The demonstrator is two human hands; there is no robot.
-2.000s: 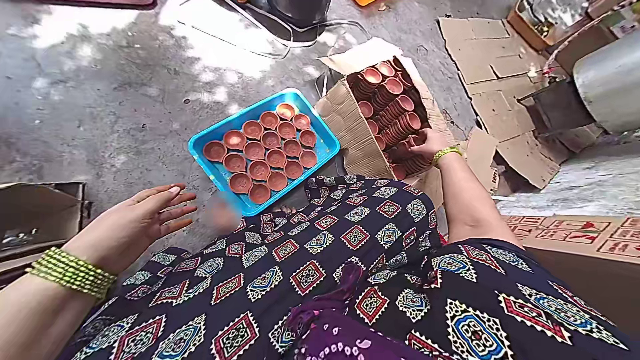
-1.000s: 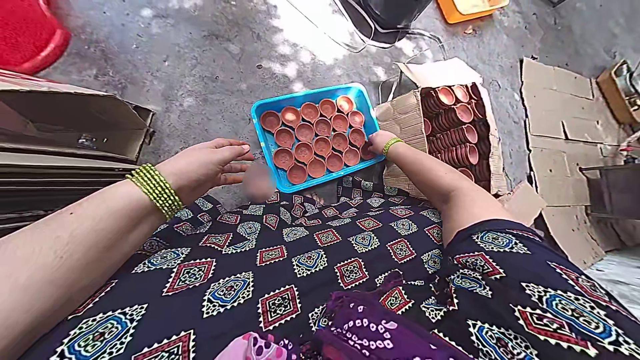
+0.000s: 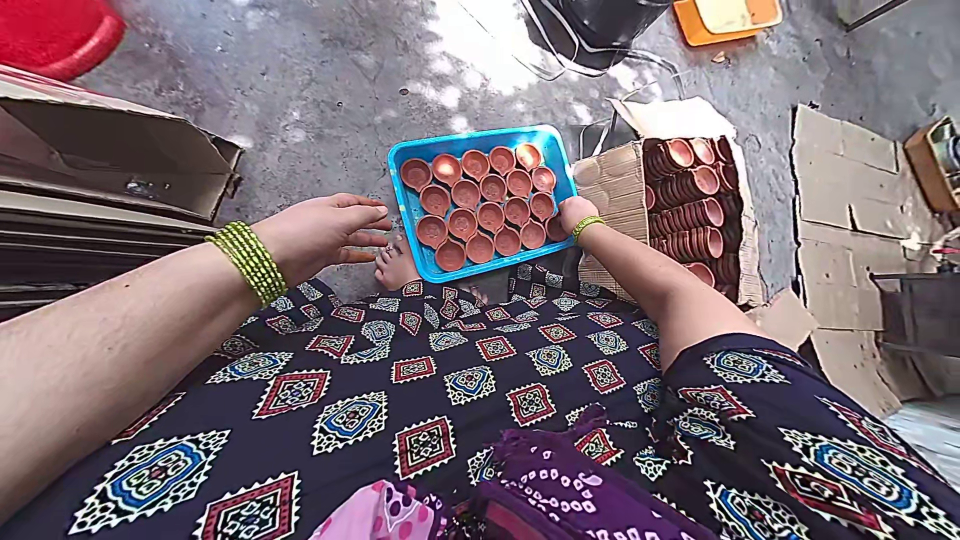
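A blue plastic tray on the ground holds several small clay lamps in rows. At its right edge my right hand reaches in, its fingers partly hidden, at a clay lamp in the lower right corner. Left of the tray, my left hand hovers with fingers apart and nothing in it. Beside the tray on the right stands an open cardboard box with stacked clay lamps inside. Green bangles circle both wrists.
Cardboard cartons stand at the left, near a red plastic object. A black container with a white cable, and an orange tub, are at the top. Flattened cardboard lies right. A bare foot is beside the tray.
My right hand has moved from the lamps in the cardboard box to the tray's right side. A lamp now shows in the tray's lower right corner. The view has shifted.
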